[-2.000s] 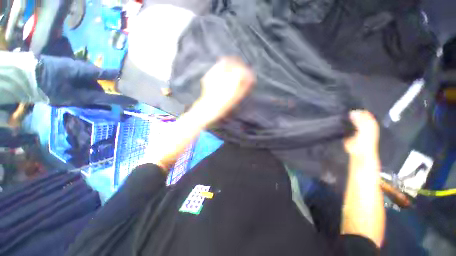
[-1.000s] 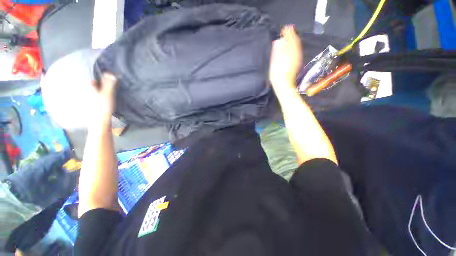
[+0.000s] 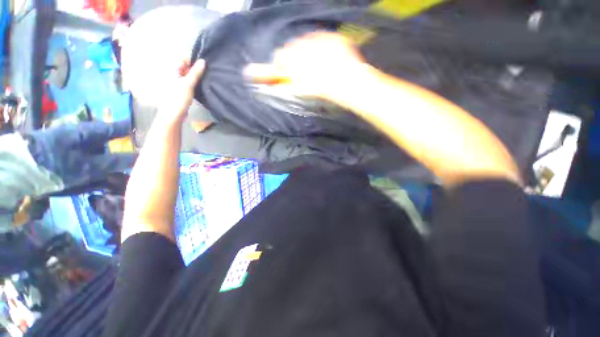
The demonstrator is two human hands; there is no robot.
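Note:
A dark garment is drawn over the pressing board, whose pale rounded end shows at the upper left. My left hand holds the garment's left edge beside that end, with some fingers hidden. My right hand is blurred and closed over the garment, on what looks like the steam iron. The iron's silvery body shows under the hand and rests on or just above the cloth. Its handle is mostly hidden by my fingers.
Blue lattice crates stand below the board. A white iron rest with dark marks lies at the right. A yellow line crosses the top. Another person's dark-clad leg is at the left.
My right hand has left the garment's right side, taken hold of the iron and brought it left onto the cloth. My left hand stays at the left edge. The view has shifted.

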